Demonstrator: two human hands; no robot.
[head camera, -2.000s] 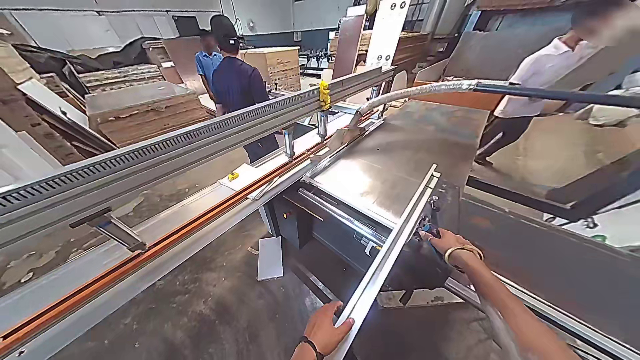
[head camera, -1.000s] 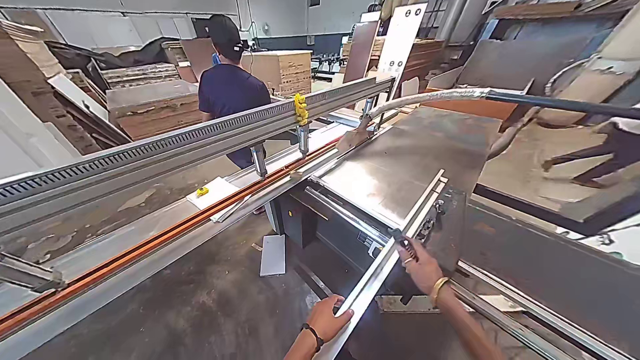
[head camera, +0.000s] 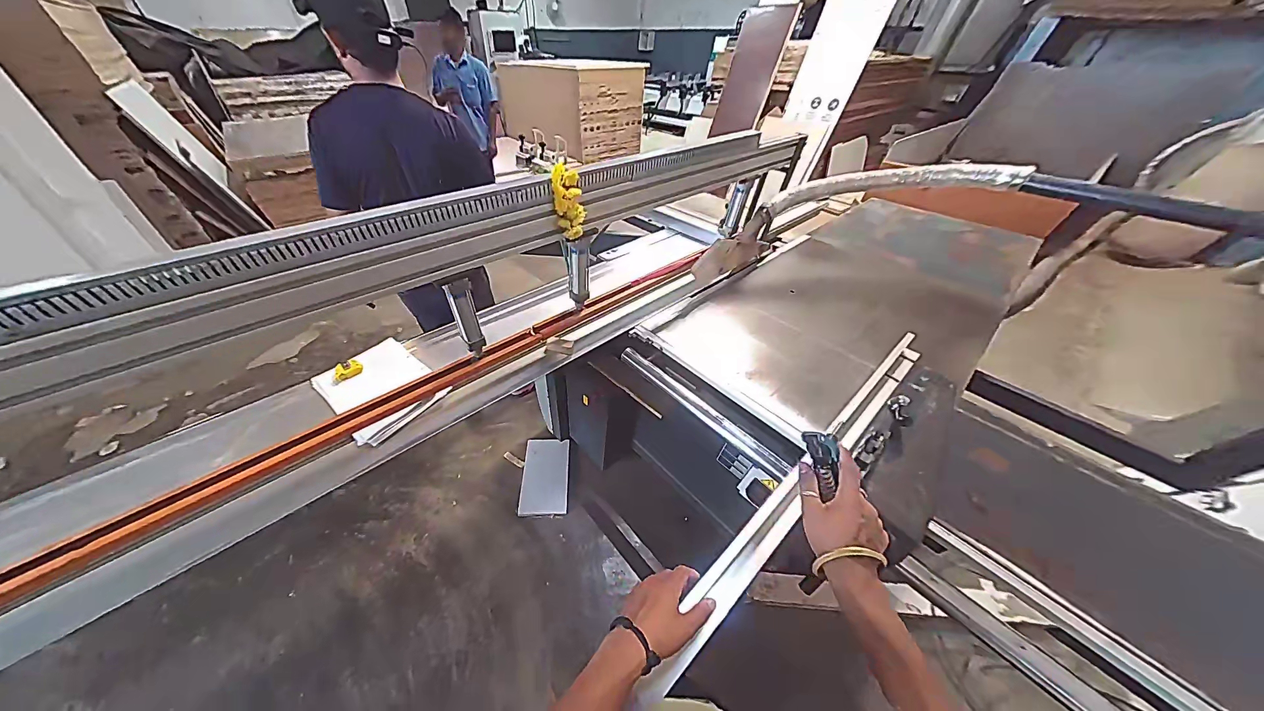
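Note:
My left hand (head camera: 667, 610) grips the near part of long, narrow white strips (head camera: 736, 578), with the thumb on top. Farther along the strips, my right hand (head camera: 839, 513) is closed around a black handheld tool (head camera: 822, 464), whose exact kind I cannot tell. The strips slant up and away over the edge of a metal machine table (head camera: 790, 306). Just right of their far part, dark knobs (head camera: 871, 446) sit at the table's side. The strips' near end is cut off by the bottom of the view.
A long metal beam (head camera: 395, 257) with cylinders crosses the left, above an orange-edged rail (head camera: 296, 449). A hose (head camera: 899, 178) arches over the table. A person in a dark shirt (head camera: 390, 148) and one in blue (head camera: 464, 94) stand beyond. A white offcut (head camera: 544, 478) lies on the floor.
My right hand has moved from the knobs at the table's side onto the strips, and the black tool now stands upright in it. The person at the right has left the view.

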